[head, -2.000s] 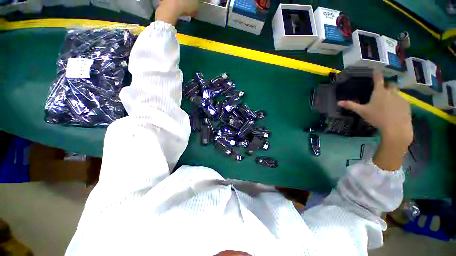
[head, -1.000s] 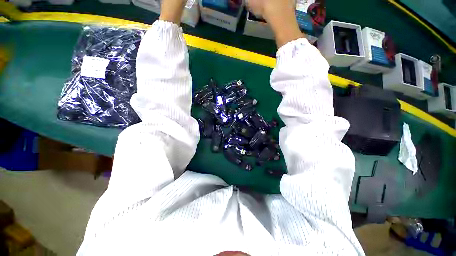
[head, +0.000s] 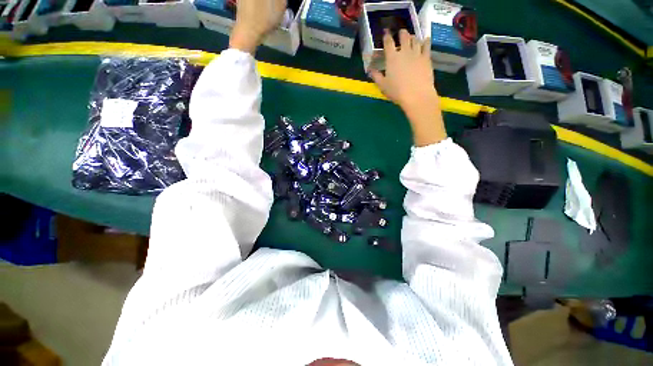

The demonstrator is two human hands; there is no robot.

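Observation:
My right hand (head: 409,71) is at an open white box (head: 369,53) beyond the yellow line, fingers apart over its dark inside; I see nothing held. My left hand (head: 259,18) is at the top edge, partly cut off, over another white box (head: 286,37); whether it holds something is hidden. A loose pile of small black accessories (head: 329,182) with shiny ends lies between my arms. A stack of black inserts (head: 512,157) stands at the right.
A clear bag (head: 136,136) of black pieces with a white label lies left. Printed boxes (head: 447,34) and open boxes line the far side past the yellow strip (head: 322,78). Flat black pads (head: 537,261) and a white scrap (head: 578,196) lie right. A blue bin (head: 28,232) and cartons stand below.
My right hand has moved from the black stack at the right to the boxes, and its fingers have spread over one. My left hand stays near the top edge. The boxes have shifted in view.

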